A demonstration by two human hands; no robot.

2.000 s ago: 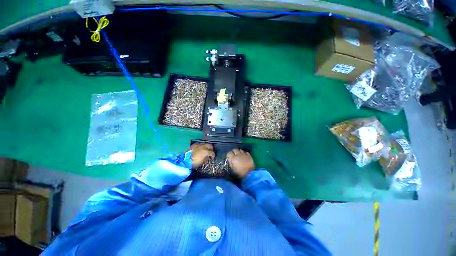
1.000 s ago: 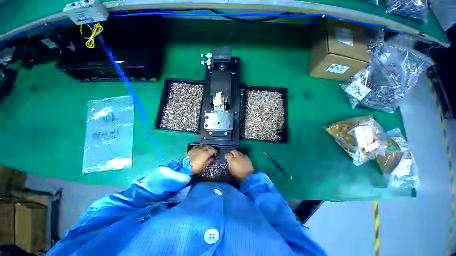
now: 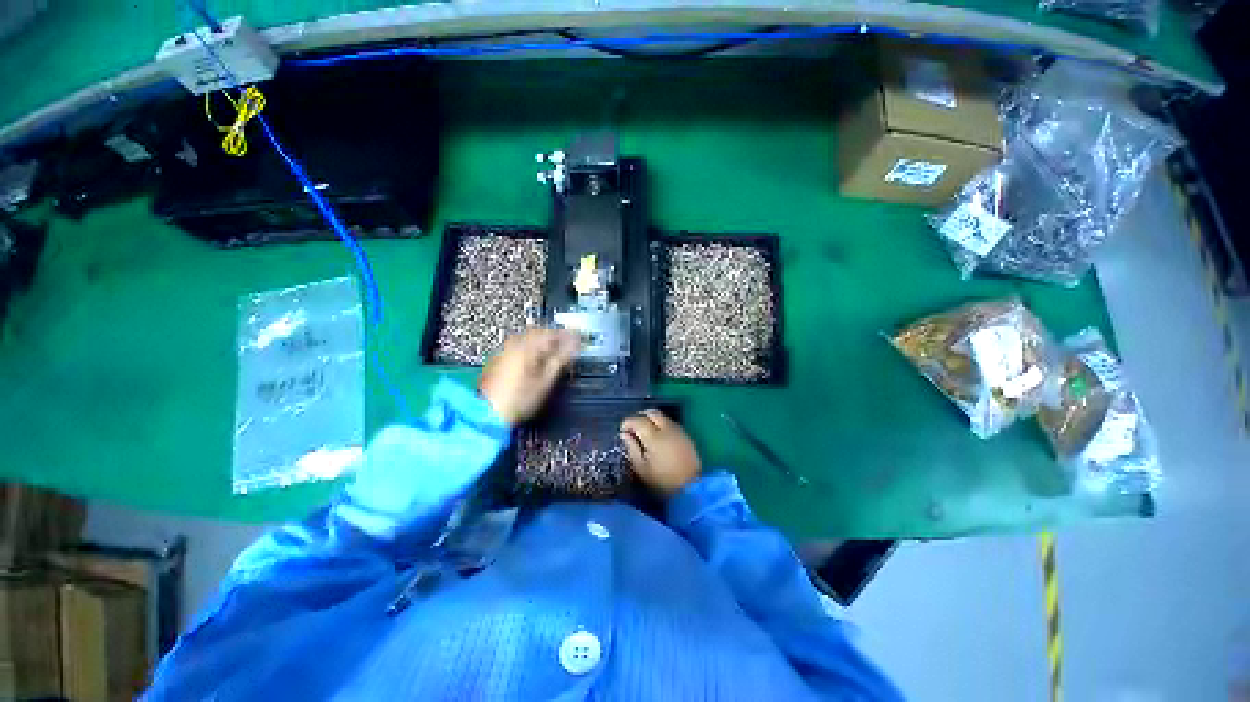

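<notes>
My left hand (image 3: 528,373) is at the near left side of the black press fixture (image 3: 598,226), its fingertips over the left edge of the silver nest plate (image 3: 603,333). A yellow piece (image 3: 588,273) sits just beyond the plate. My right hand (image 3: 659,450) rests at the right edge of the front parts tray (image 3: 570,466), fingers curled. Tiny metal parts lie in that tray. The left parts tray (image 3: 494,298) and right parts tray (image 3: 717,310) are heaped with small parts. Anything between the fingertips of either hand is too small to tell.
Thin dark tweezers or a pen-like tool (image 3: 762,447) lie right of the front tray. A labelled plastic bag (image 3: 298,384) is at left, with a blue cord (image 3: 326,209) near it. Bags of orange-brown parts (image 3: 964,359), a cardboard box (image 3: 916,126) and a crumpled grey bag (image 3: 1062,185) are at right.
My left hand has moved from the front tray forward to the silver plate. My right hand has stayed at the front tray's right edge. The view has shifted slightly.
</notes>
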